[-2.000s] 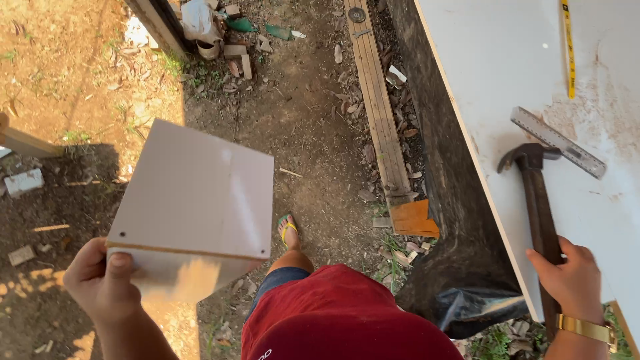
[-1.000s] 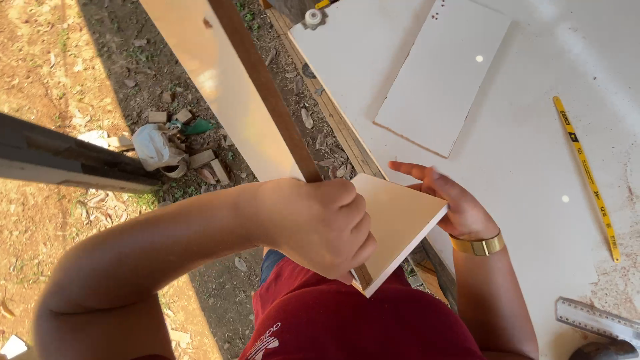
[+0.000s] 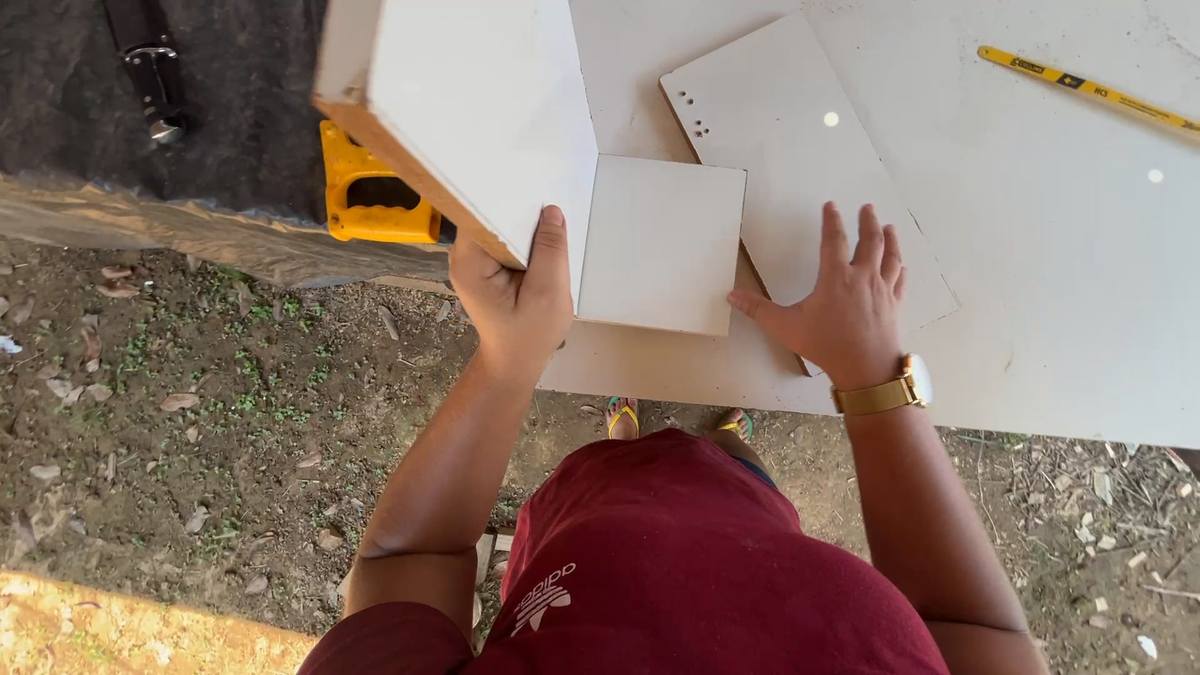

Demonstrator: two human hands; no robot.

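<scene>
My left hand [image 3: 520,286] grips the edge of a long white-faced board [image 3: 478,103], thumb on its white face and fingers around the brown raw edge. The board stands tilted and meets a smaller square white panel [image 3: 661,244] at a corner. My right hand [image 3: 848,300] is spread with palm down, its thumb tip at the right edge of the square panel. Beneath and to the right, a loose rectangular white board [image 3: 787,141] with several small holes near one corner lies on the white worktop [image 3: 1059,328].
A yellow hacksaw blade [image 3: 1087,89] lies at the upper right of the worktop. At the left, a yellow saw handle [image 3: 380,202] and a black-handled tool [image 3: 155,89] rest on dark plastic sheeting [image 3: 244,122]. Leaf-strewn ground [image 3: 187,412] lies below the edge.
The hammer that my right hand held two seconds ago is out of view. The joined boards have moved onto the worktop, and my right hand has opened beside the square panel. The view has turned.
</scene>
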